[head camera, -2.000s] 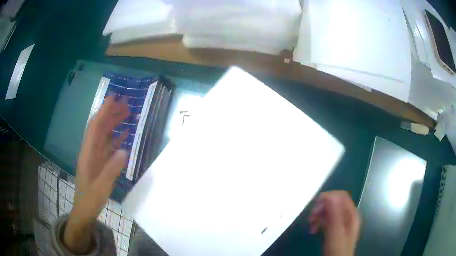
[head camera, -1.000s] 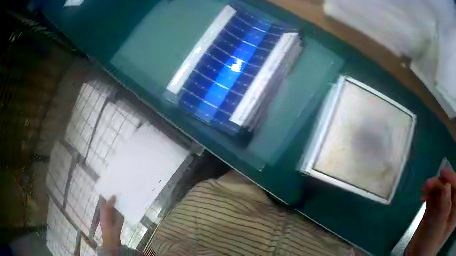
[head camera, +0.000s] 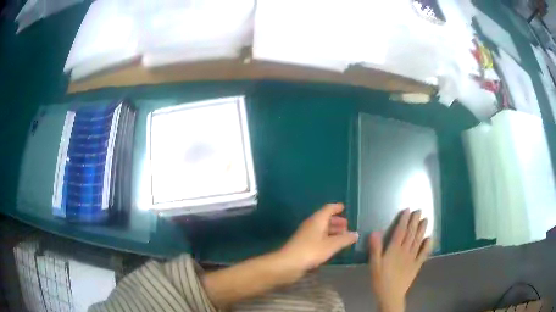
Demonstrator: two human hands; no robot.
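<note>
A stack of tempered glass panes [head camera: 390, 164], shiny and grey-green, lies on the dark green mat right of centre. My right hand [head camera: 399, 253] rests with its fingers spread over the near end of the glass; whether it holds the top pane cannot be told. My left hand [head camera: 323, 237] is at the left near edge of the glass with its fingers apart and nothing seen in it. The square pad [head camera: 195, 155] with its white frame lies uncovered left of centre. The solar cell strings [head camera: 88, 161] are piled at the left, blue with white side strips.
Piles of white sheets [head camera: 305, 33] lie at the back on a brown board [head camera: 158, 74]. A small pale block [head camera: 411, 97] is by the board's edge. A pale green-white sheet stack [head camera: 512, 177] stands at right. Red and yellow scissors [head camera: 486, 58] lie far right. Finished lay-ups [head camera: 55, 277] are low at left.
The white-topped sheet has left the pad and was seen at the low left lay-ups under my left hand. Both hands are now at the glass, and the view has swung right.
</note>
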